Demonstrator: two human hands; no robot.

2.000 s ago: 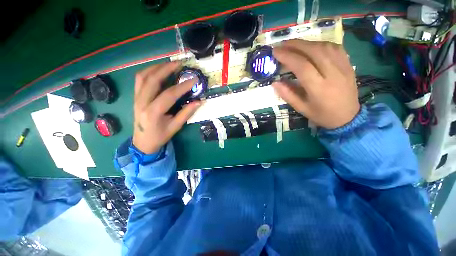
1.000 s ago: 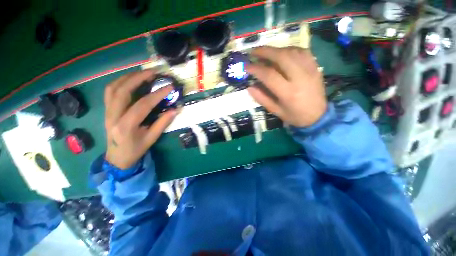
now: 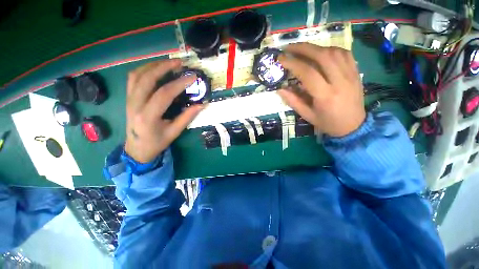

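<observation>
My left hand (image 3: 157, 107) holds a round black watch body (image 3: 196, 89) with a lit white and purple face at the left part of the cream fixture strip (image 3: 241, 71). My right hand (image 3: 325, 86) holds a second watch body (image 3: 270, 68), its face lit white, on the strip right of the red tape (image 3: 230, 64). Fingertips cover part of both rims. Two dark round pucks (image 3: 203, 34) (image 3: 248, 27) sit at the strip's far edge. The undersides of the held watches are hidden.
A white strip (image 3: 239, 109) and black taped modules (image 3: 252, 130) lie nearer me. At left are dark pucks (image 3: 89, 88), a red-lit watch (image 3: 91, 130) and paper sheets (image 3: 39, 131). Wires (image 3: 433, 113) and a white tray (image 3: 446, 152) are at right.
The view has shifted, first left and back again. Both hands stay on the two watches. The lit patterns on their faces have changed.
</observation>
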